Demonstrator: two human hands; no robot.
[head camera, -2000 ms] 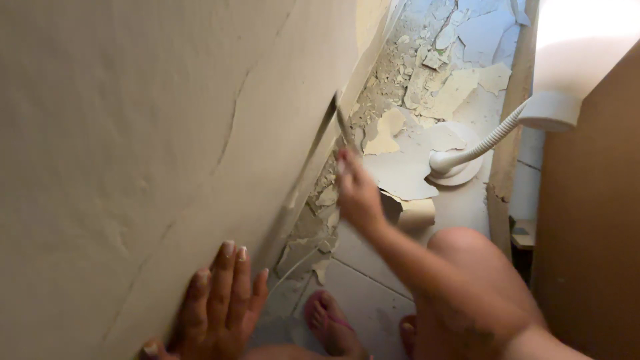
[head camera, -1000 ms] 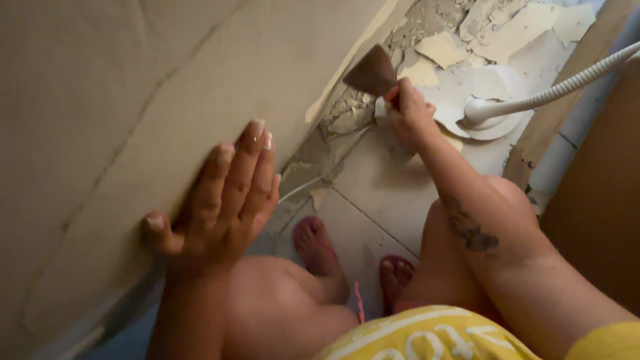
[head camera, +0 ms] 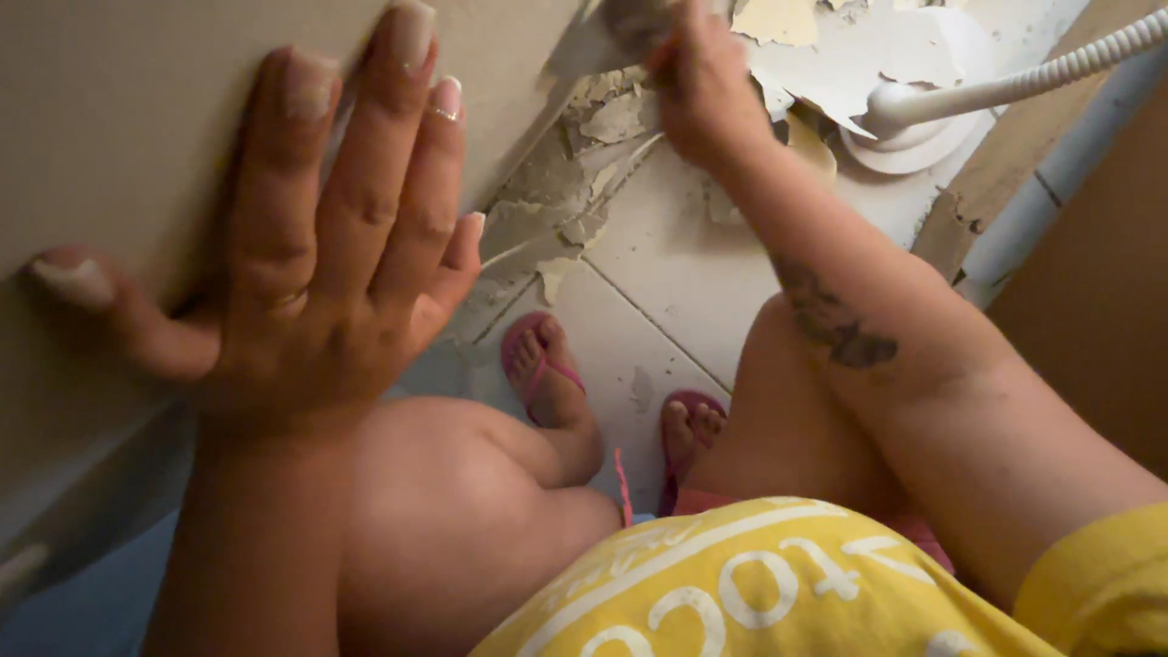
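Note:
My left hand [head camera: 338, 246] lies with spread fingers against the pale wall [head camera: 119, 119], holding nothing. At the top, my right hand [head camera: 712, 91] grips a putty knife [head camera: 634, 27] by its red handle; the blade is blurred and close to the wall's lower part. Below and beside the blade, broken flakes of paint or plaster [head camera: 616, 119] lie along the foot of the wall. Larger cream flakes [head camera: 776, 20] lie beyond my right hand.
A white lamp base with a ribbed flexible neck [head camera: 912, 114] stands on the tiled floor [head camera: 657, 265] among flakes. A wooden board [head camera: 995, 173] runs along the right, beside a brown panel [head camera: 1095, 274]. My feet in pink flip-flops [head camera: 538, 365] are on the tiles.
My right hand keeps hold of the putty knife, whose blade was clear of blur a second ago and is now blurred by the wall. My left hand stays on the wall.

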